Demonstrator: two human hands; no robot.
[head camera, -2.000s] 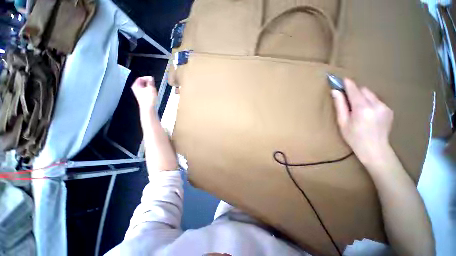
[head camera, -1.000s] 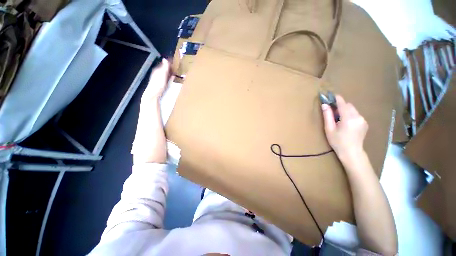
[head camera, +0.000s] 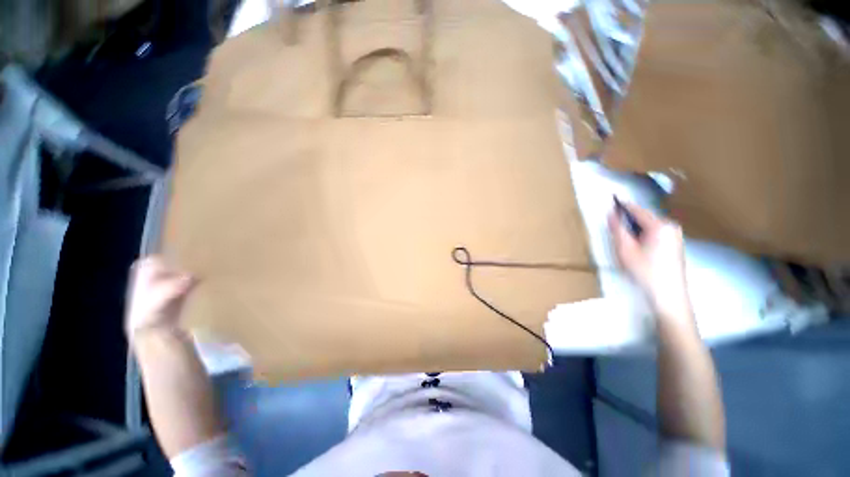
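A tan bag panel (head camera: 373, 205) lies in front of me on the white tabletop (head camera: 606, 321), its notched lower edge towards me. An arched handle (head camera: 384, 58) stands at its upper part. My left hand (head camera: 160, 296) is at the panel's lower left edge, fingers curled and blurred; whether it pinches the edge cannot be told. My right hand (head camera: 651, 247) is right of the panel over the white table, holding the dark snips (head camera: 628, 216). The thin black snips cord (head camera: 508, 265) runs across the panel with a small loop and down to its lower edge.
Stacked tan panels (head camera: 746, 121) lie at the right, with a fanned pile of pale edges (head camera: 596, 74) beside them. A metal frame with pale cloth (head camera: 33, 224) stands at the left. A grey cabinet (head camera: 746, 401) is below the table at the right.
The view has swung to the right and the panel now appears squarer to me. My left hand has moved down along the left edge. My right hand has moved off the panel to the right.
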